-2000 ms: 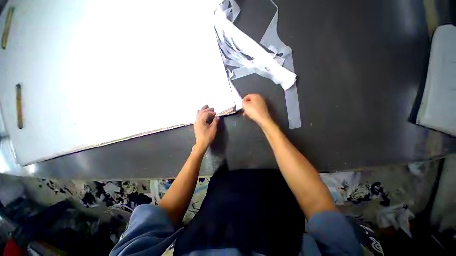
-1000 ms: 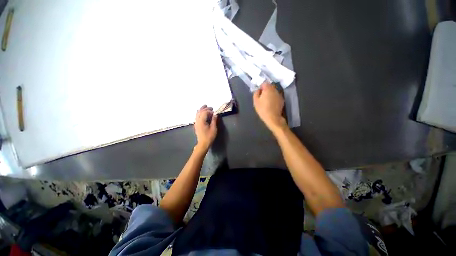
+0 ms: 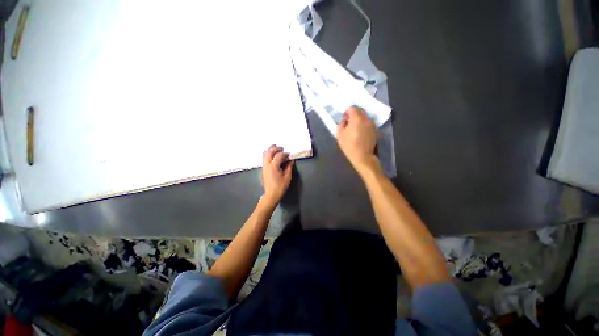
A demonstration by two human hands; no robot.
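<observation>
The fabric lay [image 3: 171,92] with a white top sheet lies on the dark grey table at the left and centre. Its layered front edge shows as a thin brownish line. My left hand [image 3: 277,172] is at the lay's front edge near the right corner, fingers on top and thumb at the edge. White and grey offcut strips [image 3: 335,85] lie in a loose heap along the lay's right edge. My right hand [image 3: 358,136] is at the near end of this heap with its fingers closed on the strips; the fingertips are partly hidden.
Two yellow-brown lay weights [image 3: 30,136] rest on the lay's left side. A cut bundle [image 3: 580,125], pale on top and dark beneath, lies at the table's far right. Dark and white scraps [image 3: 483,262] litter the floor below the table's front edge [image 3: 164,231].
My right hand has moved from the lay's corner, up and right to the offcut heap. The lay's corner, lifted and ruffled one second ago, now lies flat. My left hand stays at the edge.
</observation>
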